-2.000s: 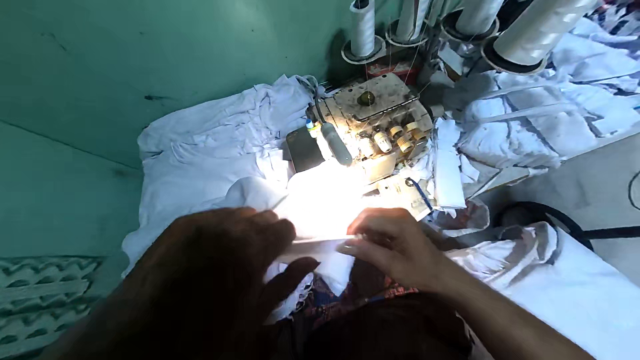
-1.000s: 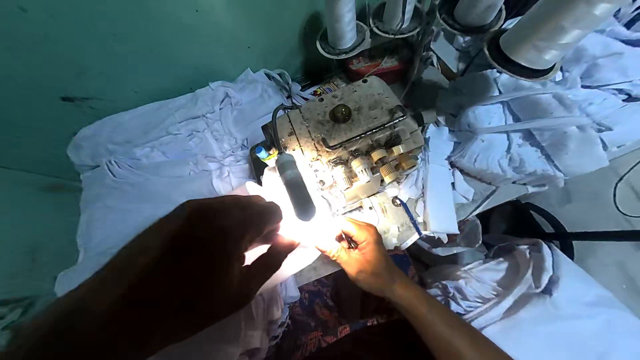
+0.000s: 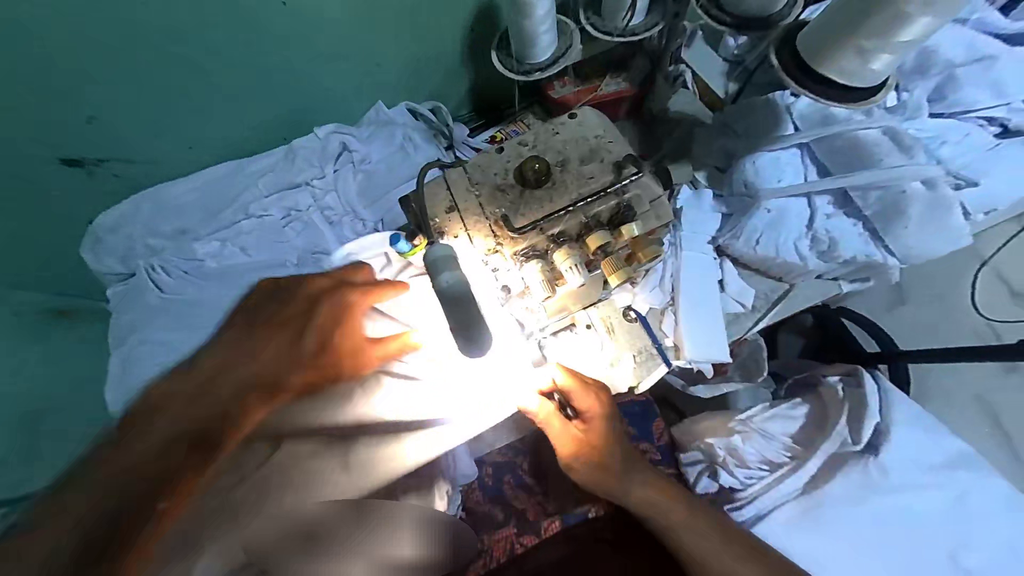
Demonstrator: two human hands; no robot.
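An overlock sewing machine (image 3: 552,184) with several tension dials sits at the centre, and a dark-bodied lamp (image 3: 458,300) lights its left side brightly. White cloth (image 3: 392,408) lies under the lamp and drapes toward my lap. My left hand (image 3: 320,328) is over this cloth, thumb and fingers apart, left of the lamp. At the machine's front edge, my right hand (image 3: 580,424) pinches the cloth's edge between thumb and forefinger. A small dark tool (image 3: 564,406), its kind unclear, is tucked in the same hand. Glare hides the needle area.
White cloth is heaped (image 3: 240,216) left of the machine, against the green wall. Thread cones (image 3: 532,32) stand behind it. Bundled white pieces (image 3: 840,184) lie at the right, with more white cloth (image 3: 880,472) below them. A blue-handled item (image 3: 652,340) rests on the machine bed.
My hands, close together at the cloth two seconds ago, are now apart. The left has moved left and its fingers have spread; the right stays by the machine's front edge. More cloth shows beneath the left hand.
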